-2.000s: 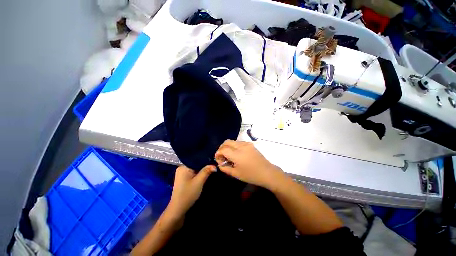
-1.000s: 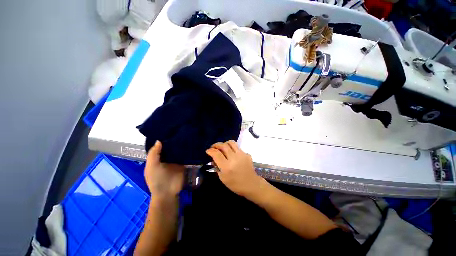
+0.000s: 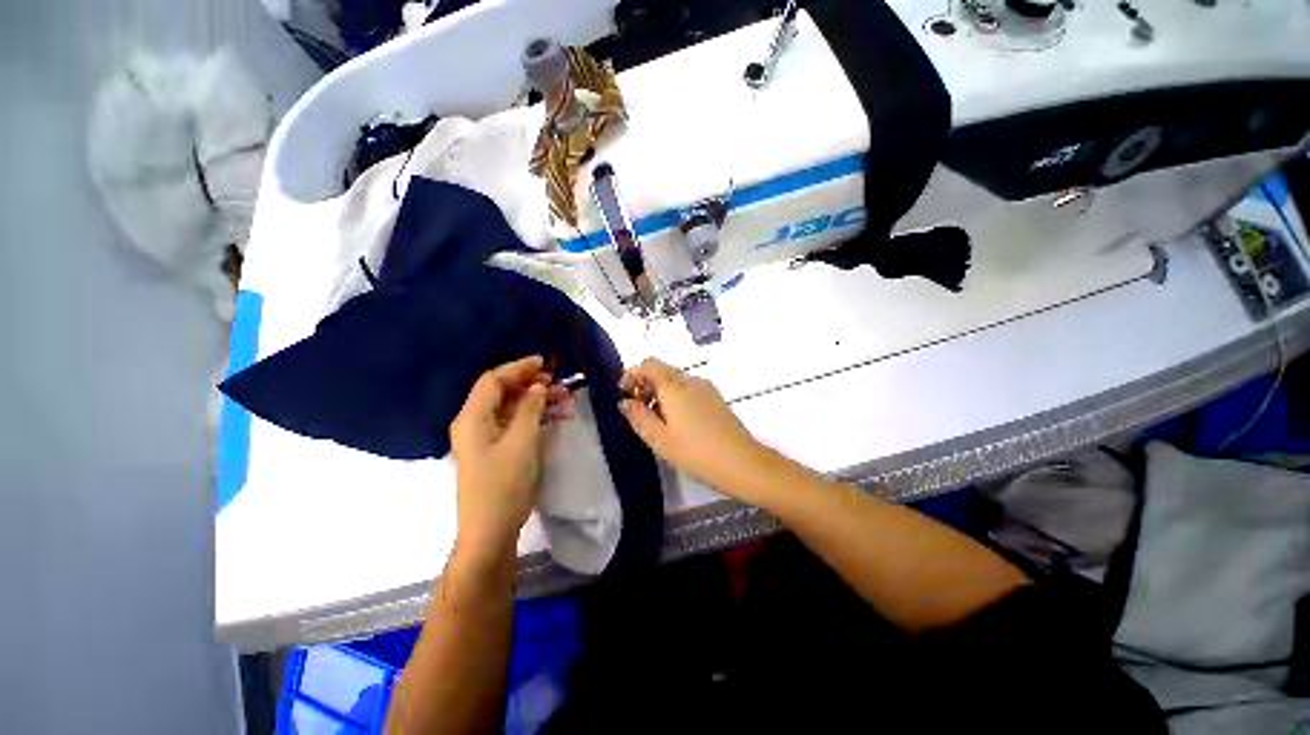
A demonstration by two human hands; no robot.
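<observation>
The navy panel (image 3: 388, 352) lies on the table left of the needle area, with a pointed end to the left and a strip hanging over the front edge. A pale piece of the garment body (image 3: 579, 488) shows between my hands. My left hand (image 3: 506, 431) pinches fabric near a small white bit at its fingertips. My right hand (image 3: 687, 421) has its thumb and fingers close together at the navy strip's edge. A small dark thing shows at its fingertips, too small to name. The presser foot area (image 3: 654, 309) is just beyond my hands.
The white machine head (image 3: 776, 144) stands behind and right, with a black cloth strip (image 3: 898, 115) over its arm and striped cloth (image 3: 578, 129) on its knob. A blue crate (image 3: 338, 689) is below left. Pale garments (image 3: 1221, 574) lie at the lower right.
The navy panel has been shifted and spread out to the left, and a pale piece now shows at the front. Both hands have moved from the table's front edge up towards the needle. The view has turned.
</observation>
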